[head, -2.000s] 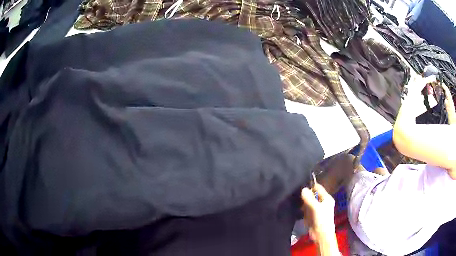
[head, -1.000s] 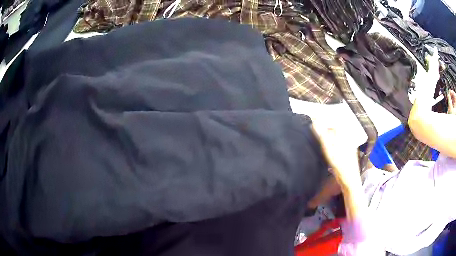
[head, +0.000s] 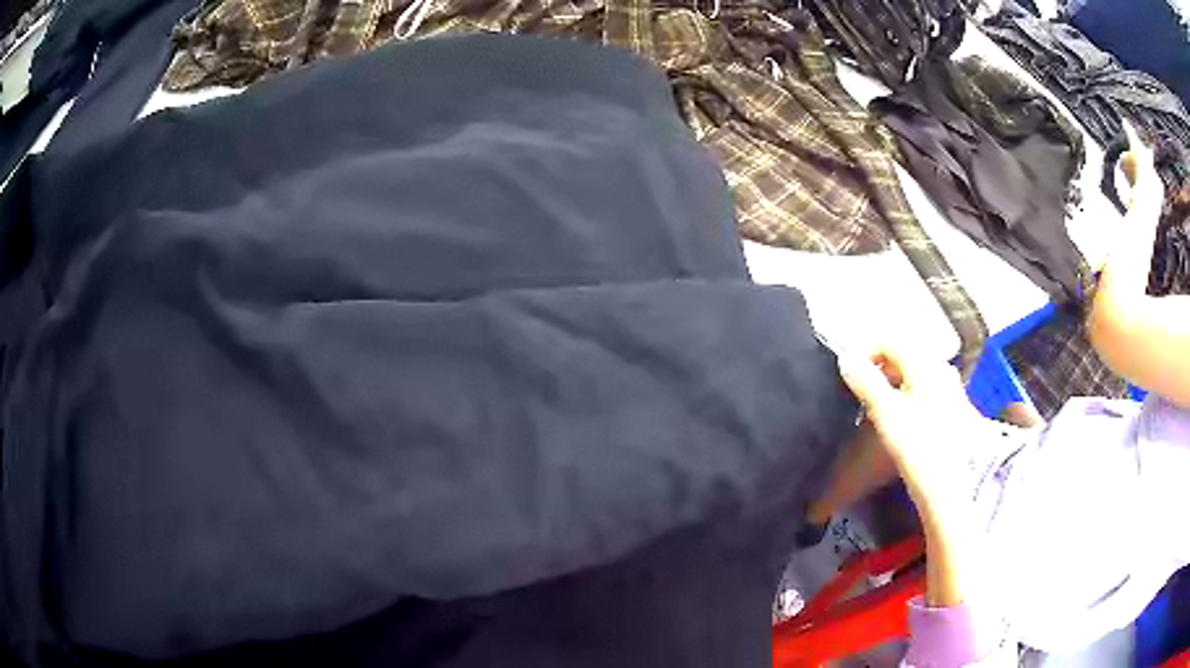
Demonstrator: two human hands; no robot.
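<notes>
A wide dark garment (head: 470, 392) covers most of the view in front of me, with a crease or seam running across its middle. My right hand (head: 900, 398) is at its right edge, fingers bent and touching or very near the cloth. A small pale tip, seemingly of the thread snips (head: 826, 342), shows at my fingertips; the rest is hidden in the hand. A shaded skin-toned patch shows under the garment edge just below; I cannot tell what it belongs to. I cannot make out my left hand.
Plaid garments (head: 803, 170) with white loops lie beyond on the white tabletop (head: 848, 294). More dark garments (head: 992, 183) lie at the upper right. Another person's arm (head: 1148, 339) reaches over that pile. A blue bin (head: 998, 379) and a red stool (head: 848, 626) stand below right.
My right hand has moved up from below the garment's right corner to its right edge. The other person's hand has shifted. The whole view has shifted slightly.
</notes>
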